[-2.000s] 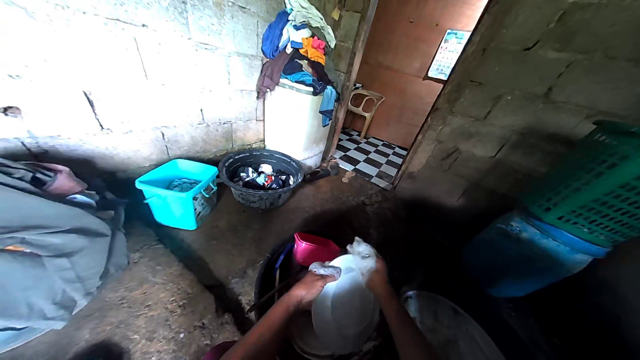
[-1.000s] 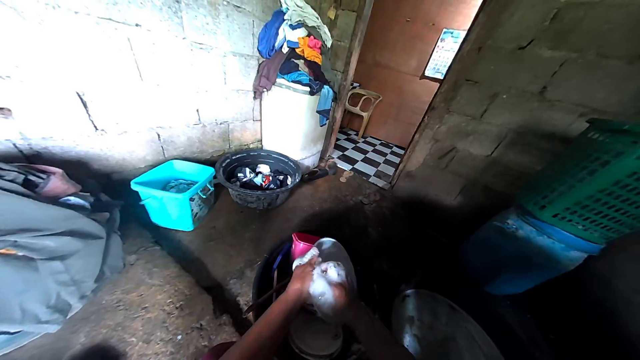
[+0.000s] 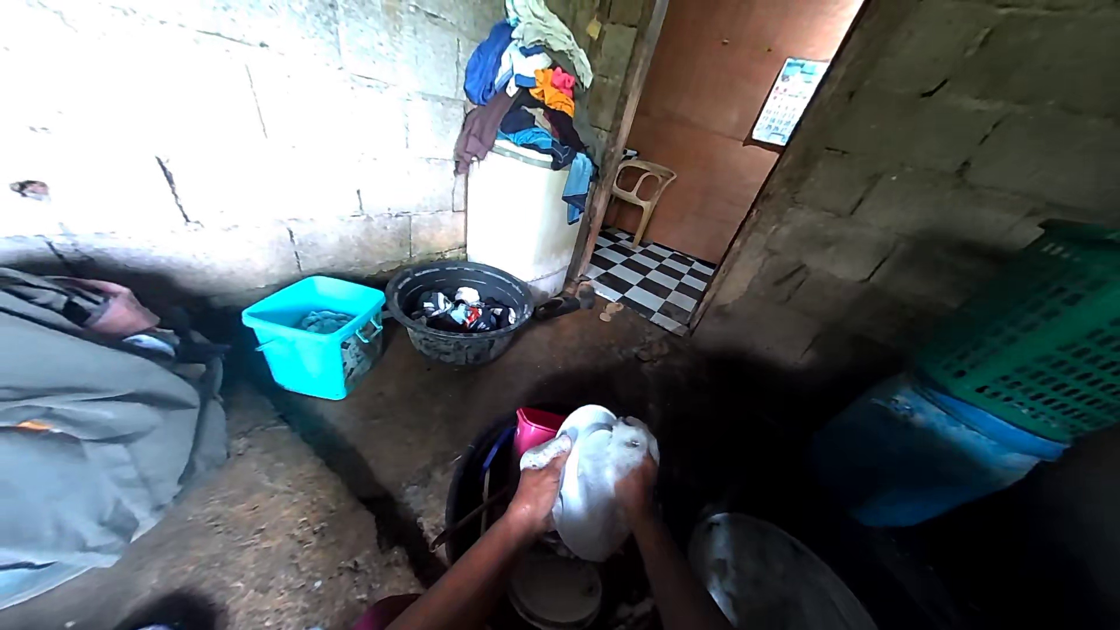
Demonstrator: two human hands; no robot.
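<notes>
Both my hands hold a white, round dish or bowl (image 3: pixel 588 512) covered in suds, over a dark basin (image 3: pixel 462 464). My left hand (image 3: pixel 538 494) grips its left side, with suds at the fingers. At the right side is my right hand (image 3: pixel 637 481), with foamy white material (image 3: pixel 632 444) at its fingers; whether that is a sponge or only foam, I cannot tell. A pink plastic container (image 3: pixel 535 429) stands behind my left hand in the basin. Below the dish lies a round, pale container or lid (image 3: pixel 556 591), partly in shadow.
A turquoise bucket (image 3: pixel 306 350) and a black tub of clothes (image 3: pixel 459 341) stand ahead. Clothes lie heaped on a white drum (image 3: pixel 516 210) by the doorway. To the right are a metal lid or basin (image 3: pixel 770 569), a blue drum (image 3: pixel 927 451) and a green plastic basket (image 3: pixel 1024 332). Grey cloth (image 3: pixel 96 420) hangs left.
The white dish was held up two seconds ago, and my hands were closer together in the suds one second ago. Now they are apart, at either side of the dish.
</notes>
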